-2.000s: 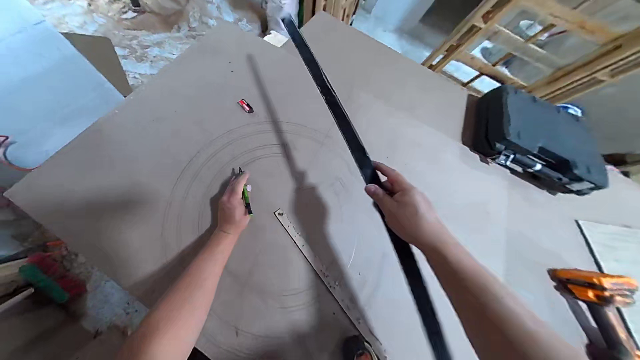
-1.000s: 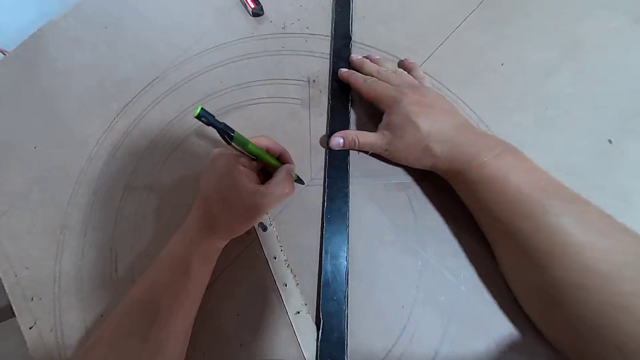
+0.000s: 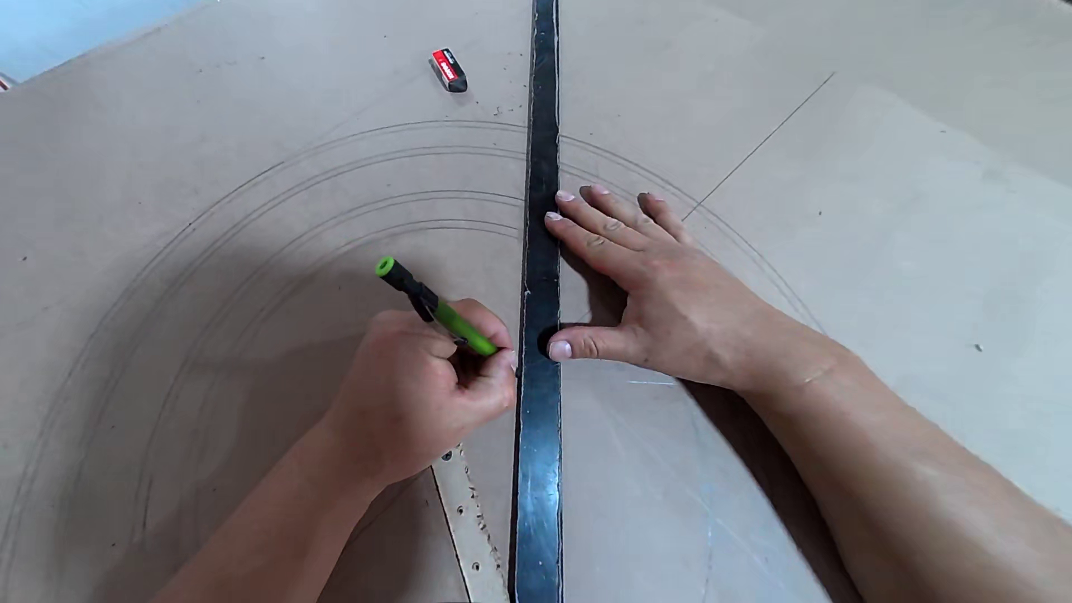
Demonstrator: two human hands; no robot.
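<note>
A long black straightedge (image 3: 540, 435) lies upright in the view across a flat board (image 3: 879, 251) marked with concentric pencil arcs. My left hand (image 3: 427, 385) grips a green and black mechanical pencil (image 3: 459, 322), its tip hidden behind my fingers at the straightedge's left edge. My right hand (image 3: 662, 293) lies spread on the right of the straightedge, thumb and fingertips touching its right edge and top, holding nothing in its fingers. A pale strip with small holes (image 3: 471, 523) lies below my left hand, its upper end partly covered by that hand.
A red and black eraser (image 3: 450, 70) lies left of the straightedge near the top. Small crumbs are scattered near it. A straight pencil line runs outward at the upper right. The board's edge shows at the upper left, with a pale blue surface beyond.
Two seconds ago my right hand held the straightedge at an angle; now it lies along the board under that hand. Since one second ago my left hand has moved right, up to its edge.
</note>
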